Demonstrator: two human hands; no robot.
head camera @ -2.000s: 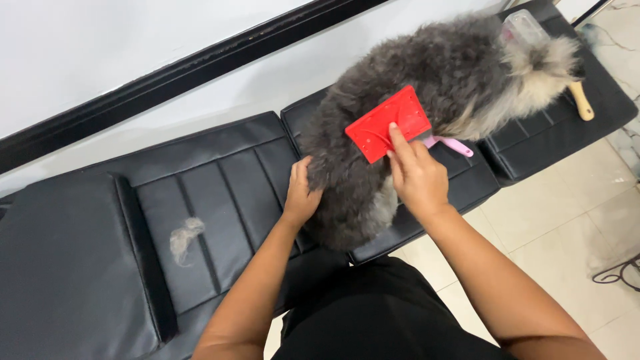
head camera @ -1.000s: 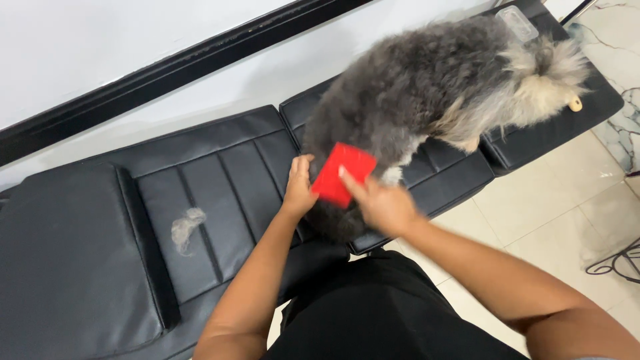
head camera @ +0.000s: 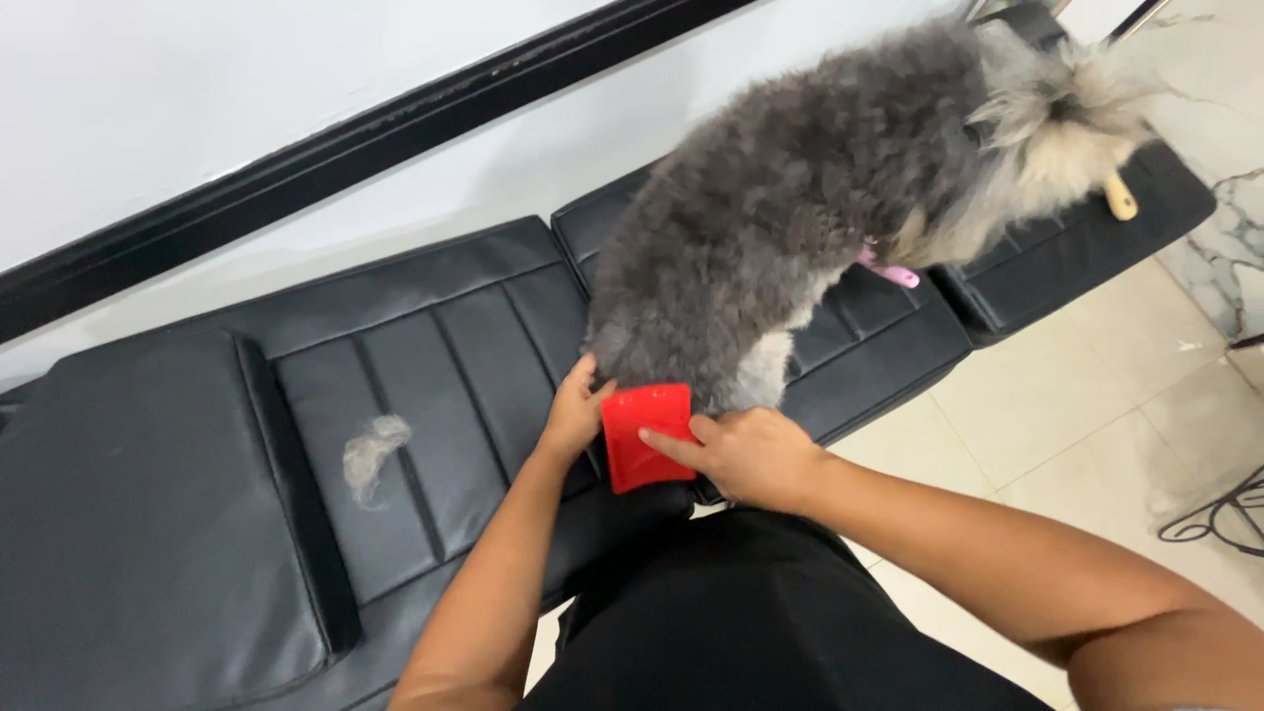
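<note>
A long-haired grey and cream dog stands on a black padded bench, its rear end nearest me. My right hand holds a red plastic grooming brush with a finger along its back, at the dog's hindquarters. The brush's working side is hidden. Just left of it, my left hand touches the fur at the dog's rear; whether its fingers grip anything is hidden. A pink handle shows beside the dog's belly, and a pale wooden handle lies near its head.
A tuft of loose fur lies on the bench seat, left of my hands. The bench's raised padded part is at the far left. A white wall with a black rail runs behind. Black curled metalwork stands on the tiled floor at right.
My right hand has moved the red brush from the dog's back down to its rear, toward my body. My left hand has stayed beside the dog's hindquarters.
</note>
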